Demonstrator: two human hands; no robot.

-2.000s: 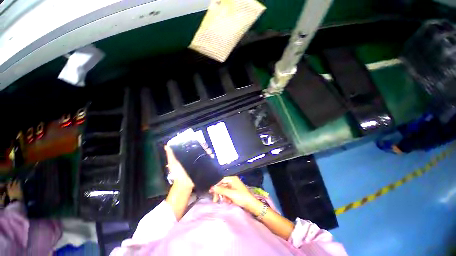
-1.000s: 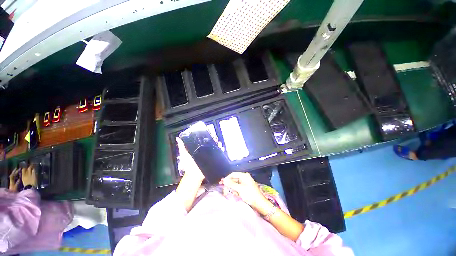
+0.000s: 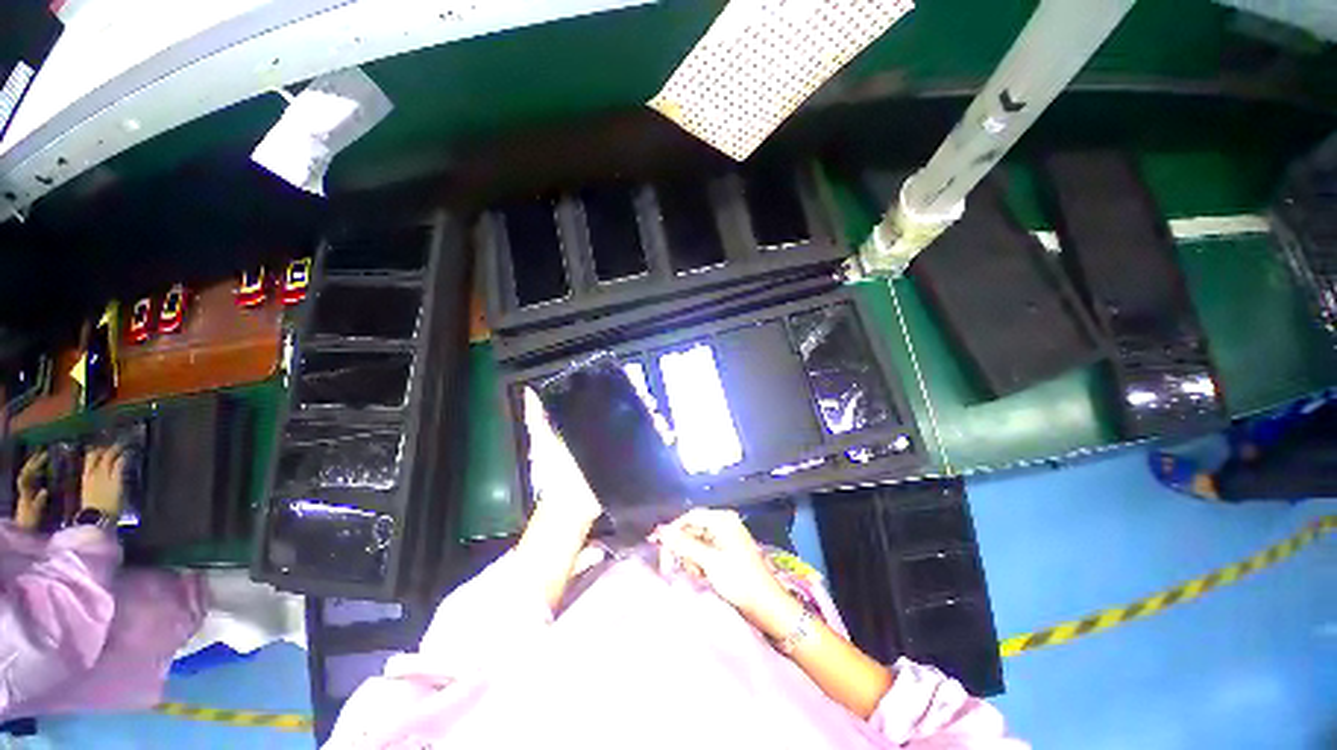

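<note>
My left hand holds a dark smartphone by its left side, tilted above the front tray. My right hand is at the phone's near end with its fingers bent together; whether it grips the phone or something small is unclear. The phone tray in front of me lies on the green bench. A brightly lit phone lies in one slot, and a glossy, film-like dark item lies in the right slot. The left part of the tray is partly hidden by the held phone.
Phone trays stand behind and at left. Dark empty-looking trays lie right of a metal post. A dotted sheet and white paper hang above. Another worker's hands are at far left; a person's foot shows at right.
The view has shifted, so the bench sits slightly differently in the picture. The held phone's glare has faded and its face now looks darker. My hands keep nearly the same pose.
</note>
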